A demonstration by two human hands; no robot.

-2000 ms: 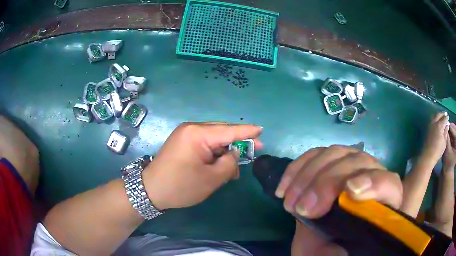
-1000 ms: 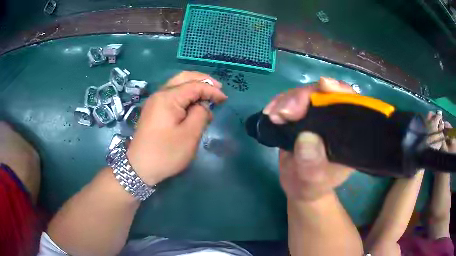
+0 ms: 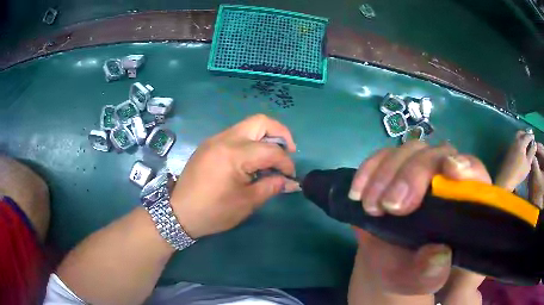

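Note:
My left hand (image 3: 229, 179), with a metal watch on the wrist, holds a small unit (image 3: 275, 142) between thumb and fingers; only its pale edge shows, the rest is hidden by the fingers. My right hand (image 3: 411, 202) is closed around the black electric screwdriver (image 3: 477, 229) with an orange strip. The screwdriver's nose points left and lies close to my left fingertips. A thin dark tip is partly visible there; whether it touches the unit I cannot tell.
A green perforated tray (image 3: 215, 43) stands at the back, with loose dark screws (image 3: 274, 94) below it. Piles of units lie at left (image 3: 123, 136) and right (image 3: 395, 123). A brown strip (image 3: 382, 52) crosses behind. Another person's hands (image 3: 518, 164) are at the right edge.
Both hands moved apart, then came back together at the middle. The screwdriver swung up and is now lowered again beside my left fingertips. The right pile was briefly covered.

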